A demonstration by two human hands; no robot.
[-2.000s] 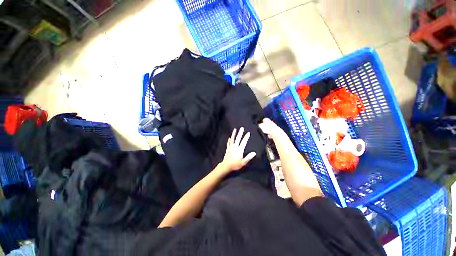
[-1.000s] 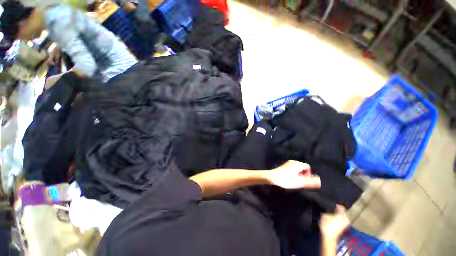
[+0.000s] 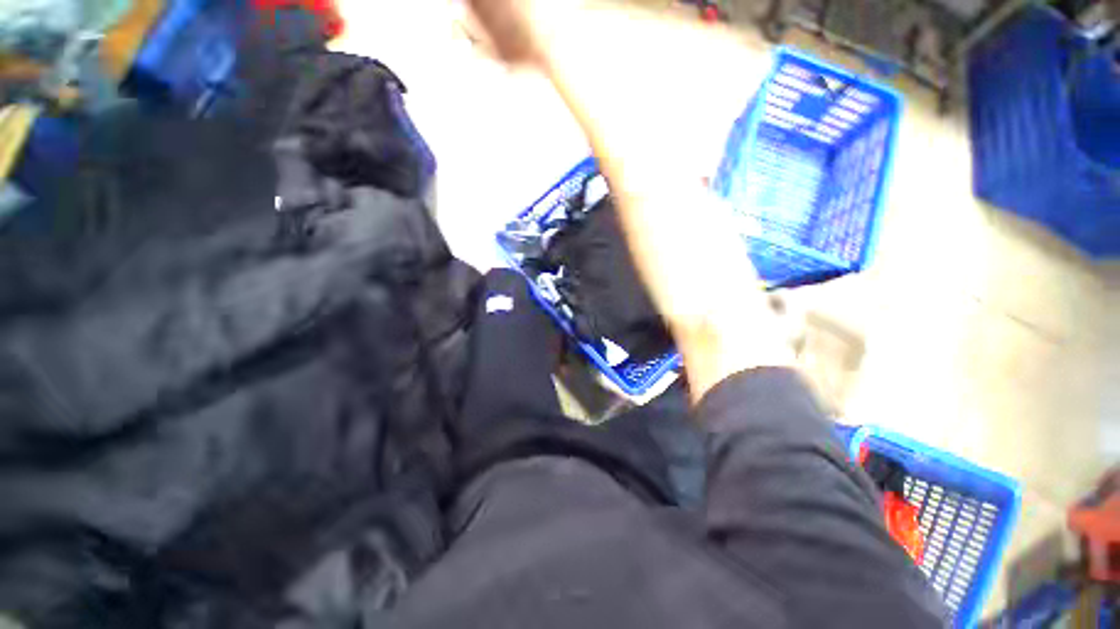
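A big heap of black garments (image 3: 221, 356) fills the left side, blurred in places. A blue mesh basket (image 3: 510, 250) in front of my lap holds black pieces (image 3: 608, 277) with grey-white patches. A black leg or cloth length with a small white label (image 3: 499, 302) lies beside it. My right arm stretches up across the basket. My right hand (image 3: 501, 27) is blurred at the top edge, partly cut off, and its fingers cannot be made out. My left hand is not in view.
An empty blue crate (image 3: 811, 160) stands beyond the basket. At lower right is the side crate (image 3: 964, 522) with an orange-red item (image 3: 903, 522). A red-orange stool (image 3: 1096, 528) is at the right edge. Another blue crate (image 3: 1038, 123) is at upper right.
The black garment that lay over the basket no longer covers it, so the pieces inside show. My right arm has swung up and across. My left hand has left the picture. The view has shifted.
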